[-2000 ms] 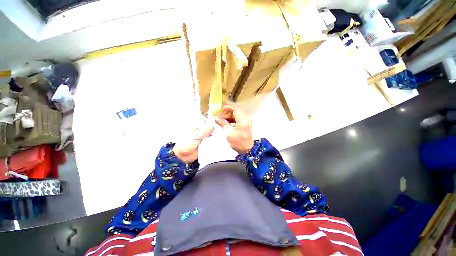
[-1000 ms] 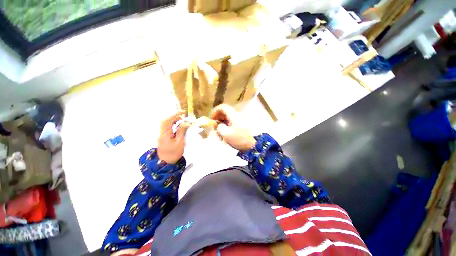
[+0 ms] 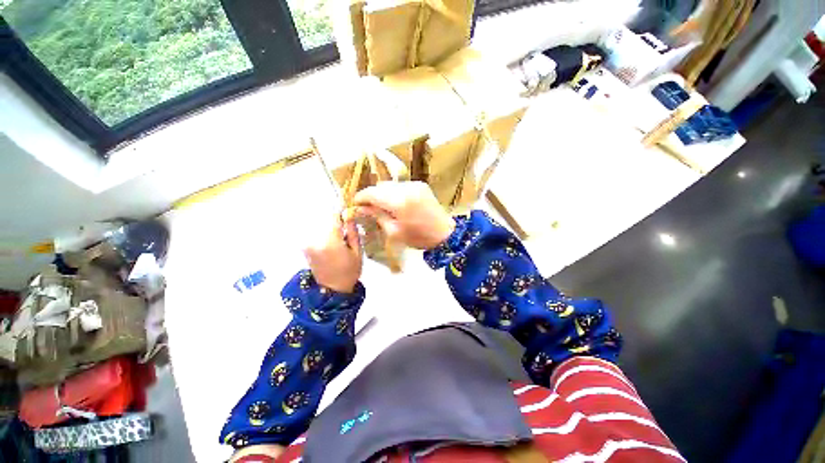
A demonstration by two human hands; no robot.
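Note:
A tan bundle (image 3: 450, 172) stands on the white table (image 3: 226, 335) in front of me, with another tan bundle (image 3: 393, 41) behind it. A narrow tan tie strip (image 3: 357, 174) runs down the bundle's near side to my hands. My left hand (image 3: 335, 258) and my right hand (image 3: 407, 215) meet at the strip, fingers pinched on it. A loose tan end (image 3: 394, 262) hangs below my right hand. The fingertips are partly hidden and blurred, so the knot is unclear.
A window is at the upper left. Brown bundles (image 3: 86, 316) and a red bundle (image 3: 81, 391) lie left of the table. A blue mark (image 3: 249, 281) is on the table's left part. A white bin (image 3: 633, 54) and dark blue pieces (image 3: 706, 122) are at the upper right.
The view has tilted up and shows more window. My hands, apart a second ago, have come together at the strip. My right hand has moved over it, with its back now up.

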